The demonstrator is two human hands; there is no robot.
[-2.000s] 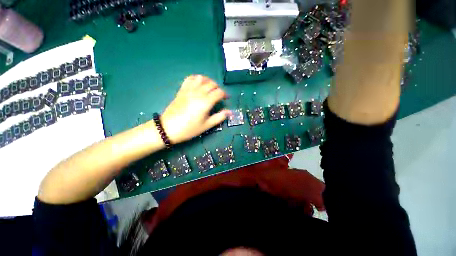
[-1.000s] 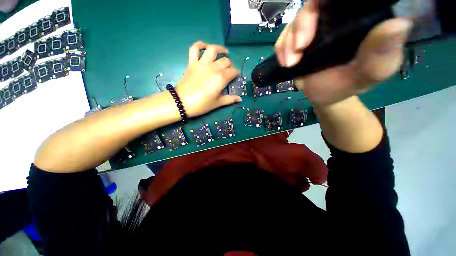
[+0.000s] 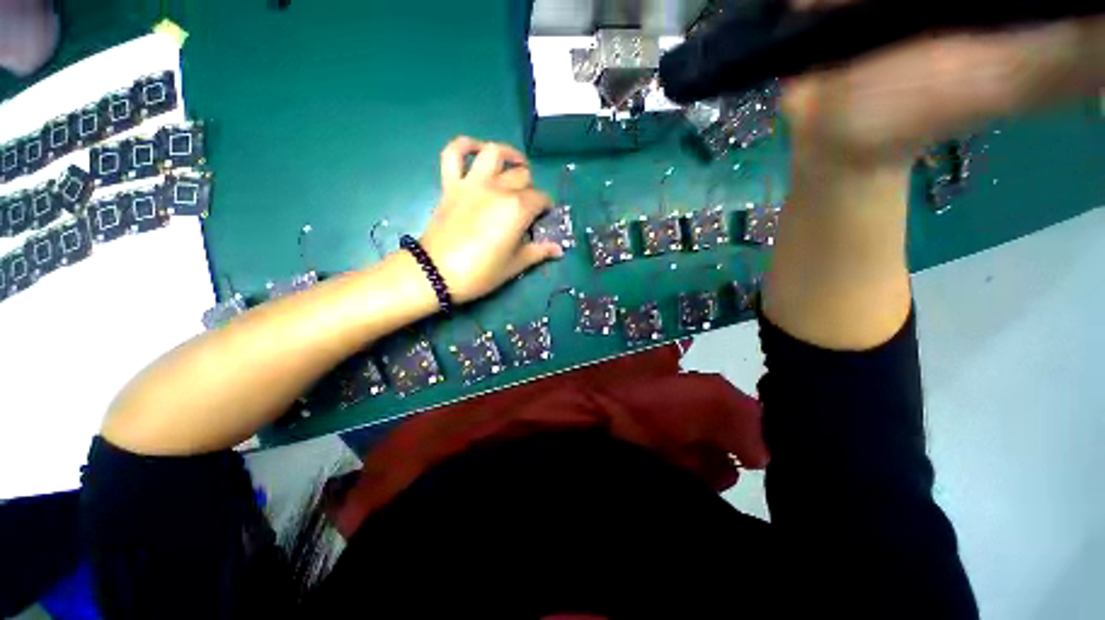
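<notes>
My left hand (image 3: pixel 485 230) rests on the green mat with thumb and forefinger at the edges of one small square PCB module (image 3: pixel 555 227), partly covering it. My right hand (image 3: pixel 848 107) is blurred at the upper right, closed around the thick black electric screwdriver (image 3: pixel 800 51). The screwdriver's front end points left, beside the silver metal top of the screw feeder (image 3: pixel 624 61); its fine tip cannot be made out. More modules lie in two rows on the mat, an upper row (image 3: pixel 660 234) and a lower row (image 3: pixel 596 314), some with thin dark wires.
Panelled boards (image 3: pixel 89 125) lie in rows on a white sheet (image 3: pixel 97 351) at left. A dark pile of small parts (image 3: pixel 739 121) is behind the screwdriver, partly hidden. A red-brown cloth (image 3: pixel 570 406) lies below the mat's front edge. A pinkish object is cut off at top left.
My right hand came in with the screwdriver, first over the upper row, then up and back to the feeder. My left hand stays beside the same module. The view has shifted.
</notes>
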